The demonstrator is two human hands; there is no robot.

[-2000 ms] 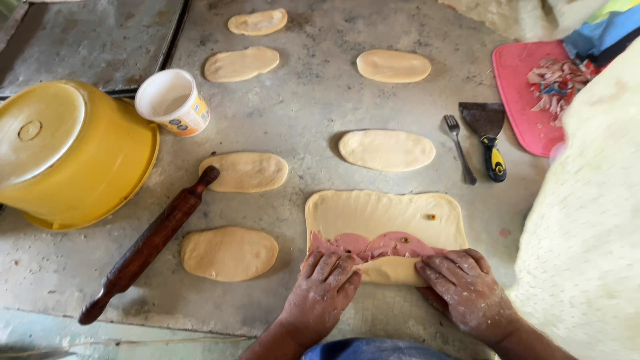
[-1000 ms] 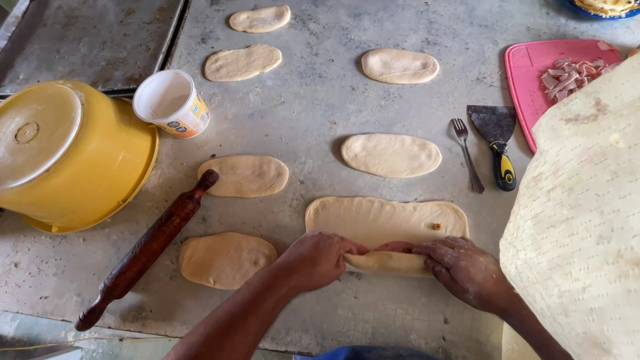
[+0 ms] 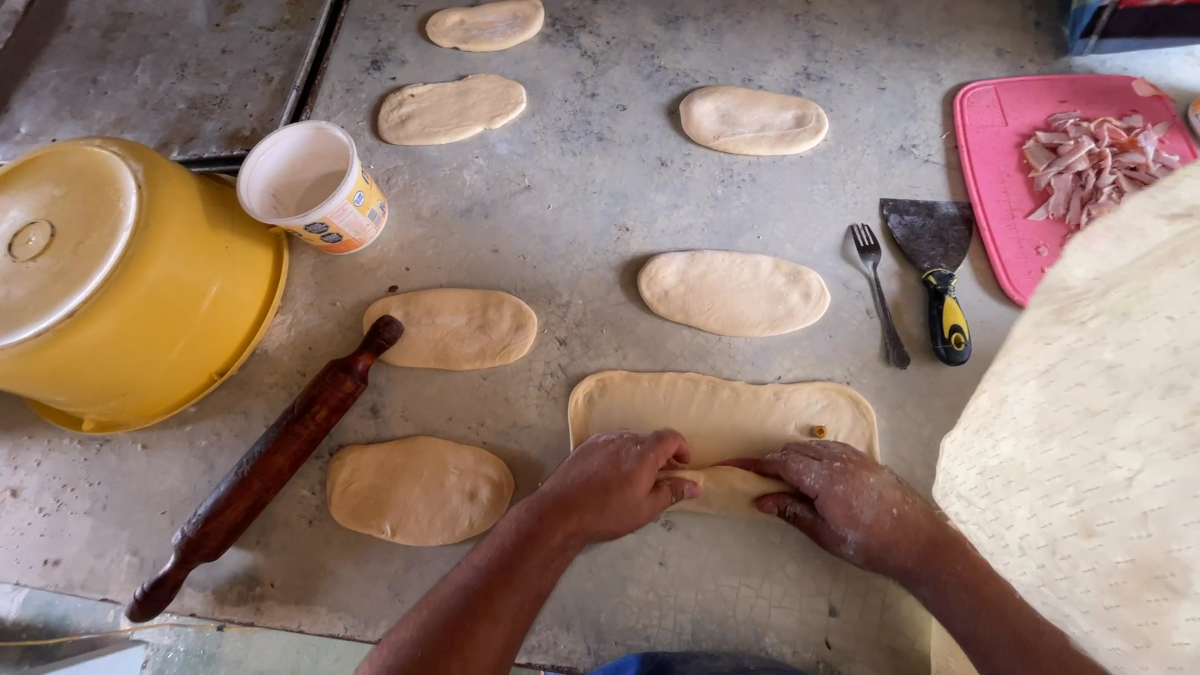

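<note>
A flattened sheet of dough (image 3: 703,408) lies before me, its near edge folded over into a roll (image 3: 727,489). My left hand (image 3: 623,483) pinches the roll between thumb and fingers toward its left part. My right hand (image 3: 844,502) grips the roll's right part, fingers on top and thumb at the near side. A thin strip of pink sliced meat (image 3: 741,463) shows at the fold; the rest is hidden. One small olive-like piece (image 3: 818,431) sits on the flat dough just beyond my right hand. Dough ovals (image 3: 733,292) lie farther back.
A wooden rolling pin (image 3: 267,469) lies at the left, its tip against a dough oval (image 3: 459,328). Near it are an upturned yellow tub (image 3: 187,291) and a plastic cup (image 3: 314,187). Right: fork (image 3: 879,295), scraper (image 3: 937,272), pink board (image 3: 998,187) with chopped meat, large pale sheet (image 3: 1078,422).
Two seconds ago more pink meat lay exposed; the dough's near edge now covers nearly all of it. My left hand has moved rightward along the roll since the oldest frame.
</note>
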